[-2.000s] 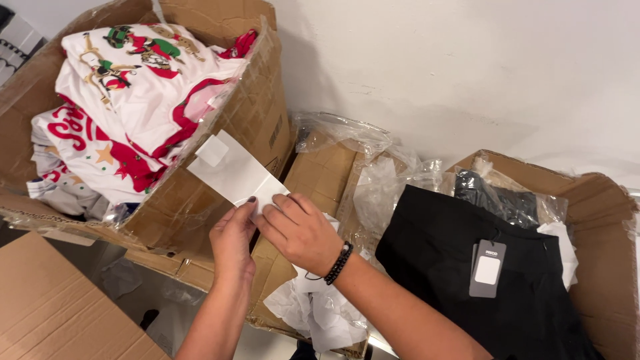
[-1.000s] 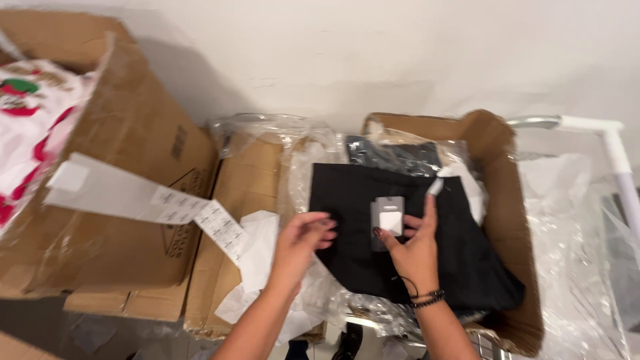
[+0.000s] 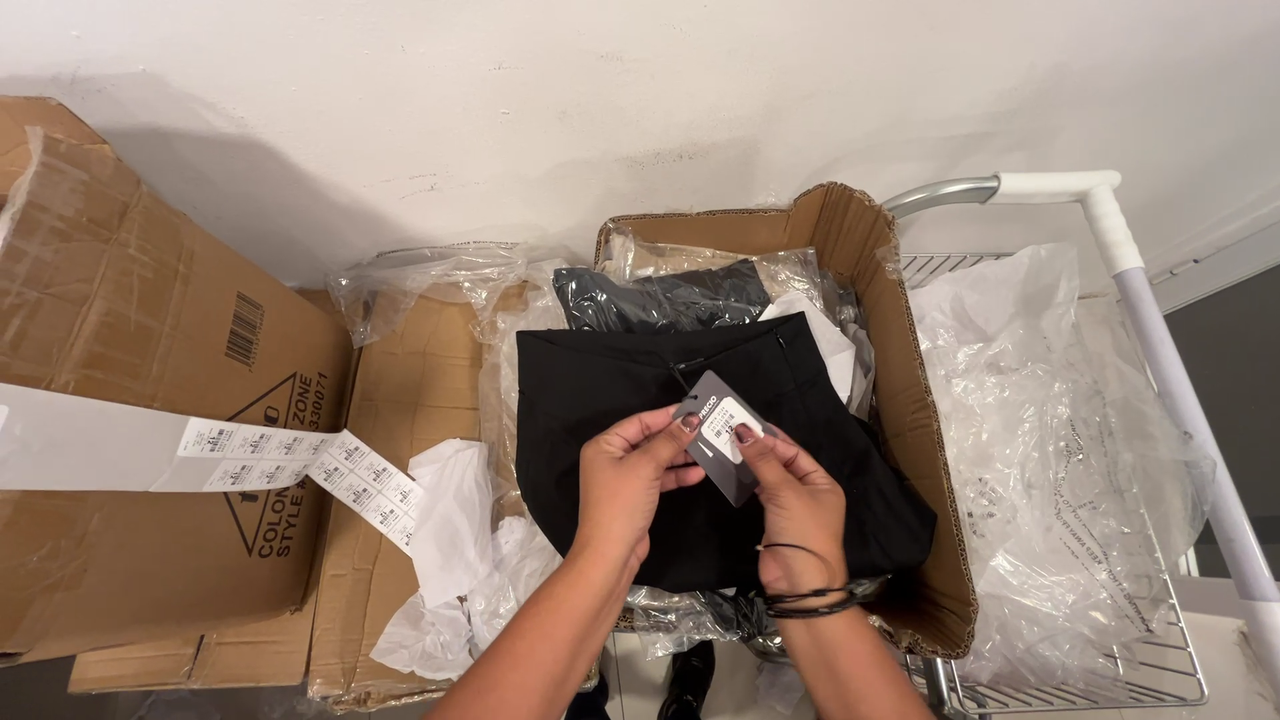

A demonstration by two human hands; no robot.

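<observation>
Both hands hold a dark grey hang tag (image 3: 722, 470) above a folded black garment (image 3: 600, 400), to whose waistband the tag is fastened. My left hand (image 3: 630, 480) pinches the tag's left edge. With thumb and fingers, my right hand (image 3: 800, 500) grips its right side, the thumb on a white sticker bearing print. The garment lies over the front of an open cardboard box (image 3: 925, 440), with plastic-wrapped dark clothing (image 3: 665, 300) behind it. A strip of printed white stickers (image 3: 370, 490) hangs at the left, away from both hands.
A large cardboard box (image 3: 160, 330) stands at the left, beside flattened cardboard (image 3: 410, 370) with crumpled white paper (image 3: 455, 530). On the right, a wire cart (image 3: 1190, 640) with a white-and-metal handle (image 3: 1150, 300) holds clear plastic bags (image 3: 1040, 480). A wall runs behind.
The hands were on the sticker strip at first, then reached over the black garment; now both hold its hang tag. The strip hangs by the left box. The view has swung right.
</observation>
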